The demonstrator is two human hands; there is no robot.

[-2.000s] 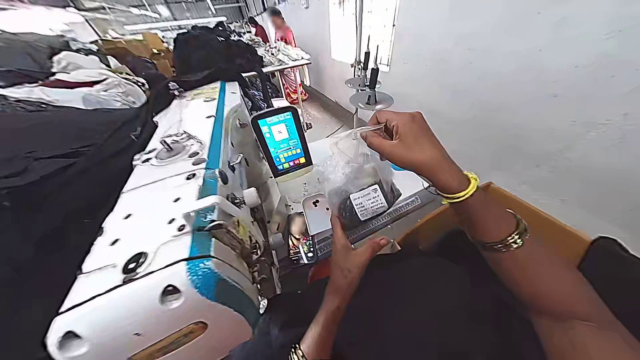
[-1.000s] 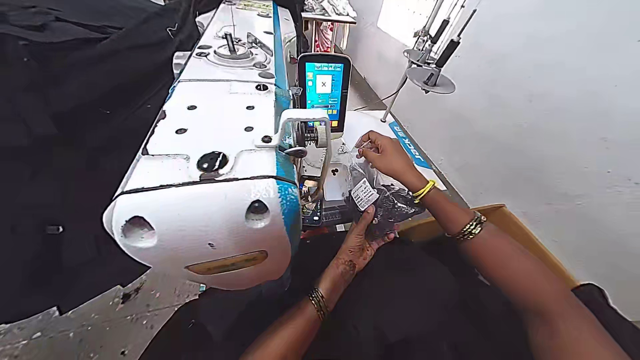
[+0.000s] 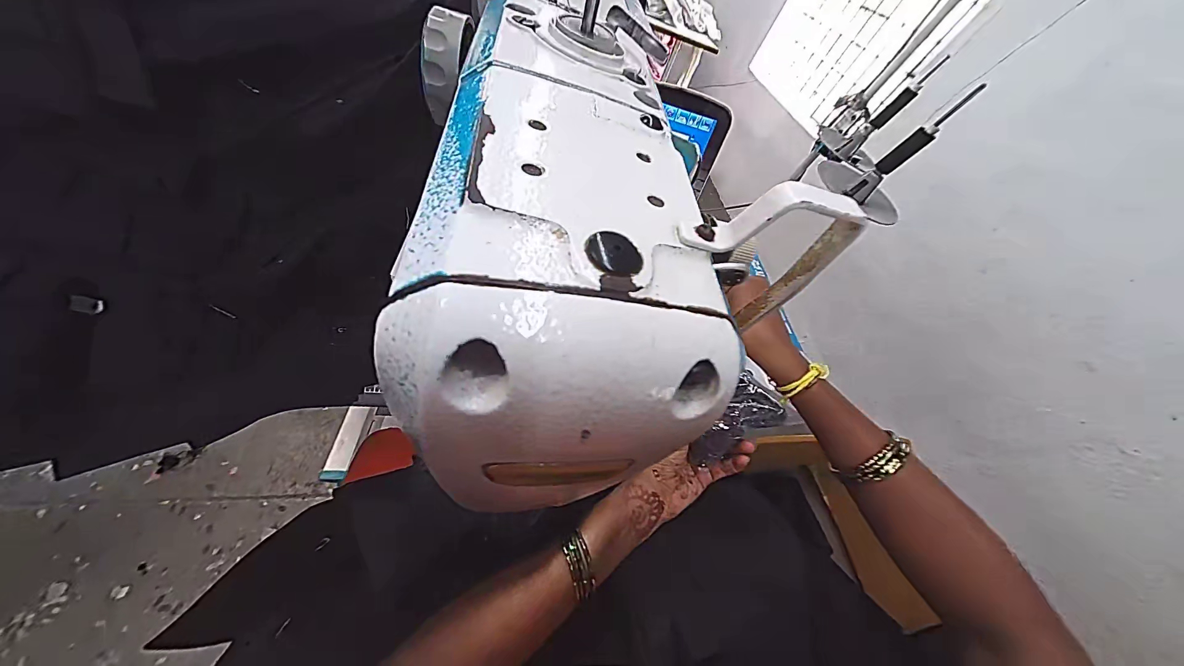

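The white and blue head of an industrial sewing machine [image 3: 573, 370] fills the middle of the view and covers part of both hands. Below its right end, my left hand [image 3: 684, 476] lies palm up under a clear plastic bag with dark contents [image 3: 731, 425], its fingertips at the bag's lower edge. My right hand [image 3: 754, 310] is beyond the machine head, above the bag; its fingers are hidden behind the machine and a white bracket [image 3: 786, 199], so its hold on the bag cannot be seen.
Black fabric [image 3: 203, 222] spreads over the left side. A thread stand [image 3: 860, 176] rises at the right beside a pale wall. Behind the machine head a lit display panel [image 3: 694, 125] shows in part. A brown box edge [image 3: 860, 546] lies under my right forearm.
The view has swung so that the machine head now hides much of the bag and my right fingers. Both earlier frames show my right hand at the bag's top and my left hand beneath it.
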